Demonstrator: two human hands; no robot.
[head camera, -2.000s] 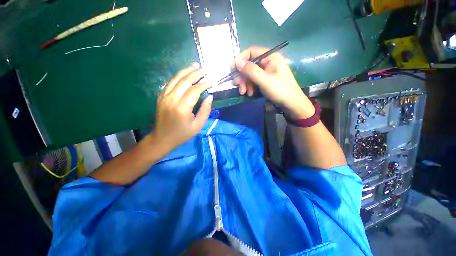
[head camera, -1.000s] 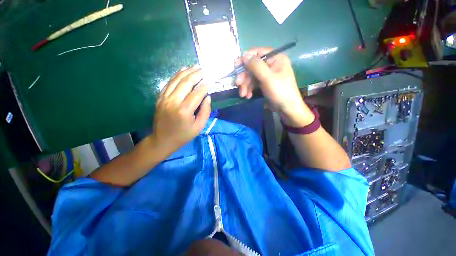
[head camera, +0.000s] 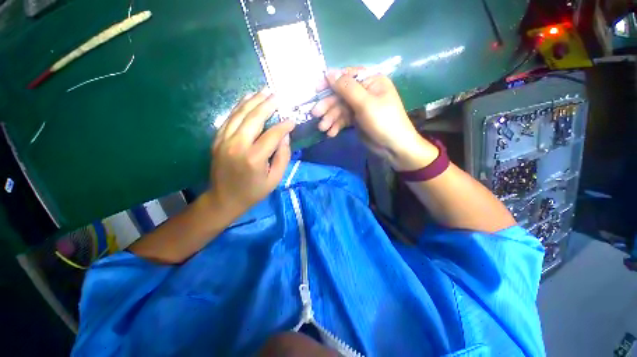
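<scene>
A phone body (head camera: 290, 59), dark-edged with a bright white central area, lies on the green mat at the upper centre, its lower end towards me. My left hand (head camera: 248, 150) rests at its lower left edge, fingertips on the frame. My right hand (head camera: 367, 104) is at its lower right and holds thin tweezers (head camera: 318, 95), whose tips point at the frame's lower end. The far end of the tweezers is lost in glare. Any small part at the tips is too small to tell.
A pale brush or stick (head camera: 94, 47) with a red tip lies left, near thin curved wire (head camera: 105, 75). A white card (head camera: 378, 5) is at the top. A yellow unit (head camera: 562, 49) with a red light and a grey parts tray (head camera: 482, 118) are at right.
The phone body and mat items have shifted slightly left and up in the picture. The tweezers lie at a flatter angle in my right hand. My left hand stays at the frame.
</scene>
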